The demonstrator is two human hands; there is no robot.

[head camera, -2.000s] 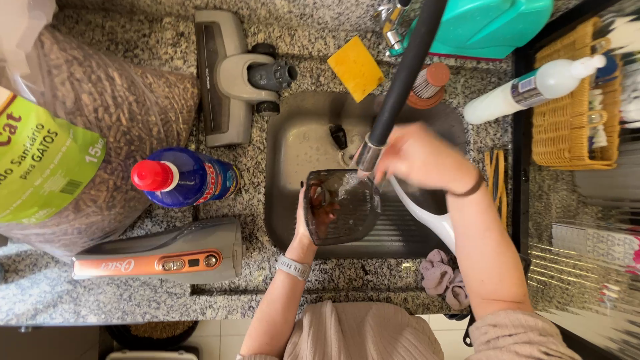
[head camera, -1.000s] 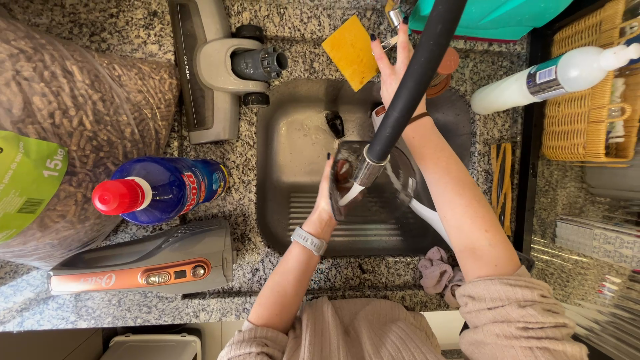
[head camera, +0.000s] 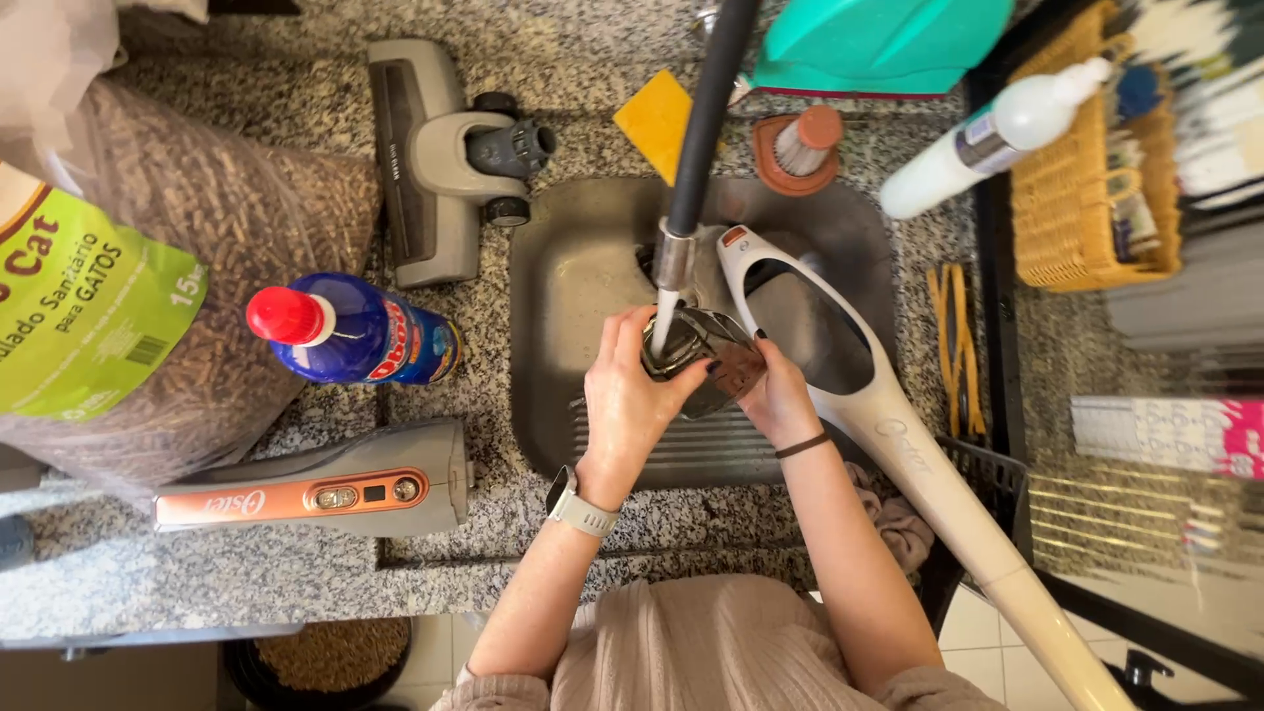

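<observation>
Both of my hands hold a clear dark-tinted plastic vacuum dust cup (head camera: 726, 370) over the sink (head camera: 553, 296). My left hand (head camera: 629, 395) grips its left side and my right hand (head camera: 777, 393) its right side. Water runs into its mouth from the black hose faucet (head camera: 706, 128) just above. A white vacuum handle tube (head camera: 889, 415) leans across the sink, its looped grip inside the basin, to the right of my right hand. Behind the sink are a yellow sponge (head camera: 656, 123) and a pleated filter with an orange-brown base (head camera: 802, 150).
On the left counter are a vacuum floor head (head camera: 444, 163), a blue bottle with a red cap (head camera: 365, 328), the Oster vacuum body (head camera: 311, 491) and a bag of cat litter pellets (head camera: 227, 217). At right are a white pump bottle (head camera: 987, 138), wicker basket (head camera: 1066, 197) and grey cloth (head camera: 894, 523).
My right hand has come down from the faucet area beside the sponge to the dust cup. The cup is now held in both hands, tilted differently under the water.
</observation>
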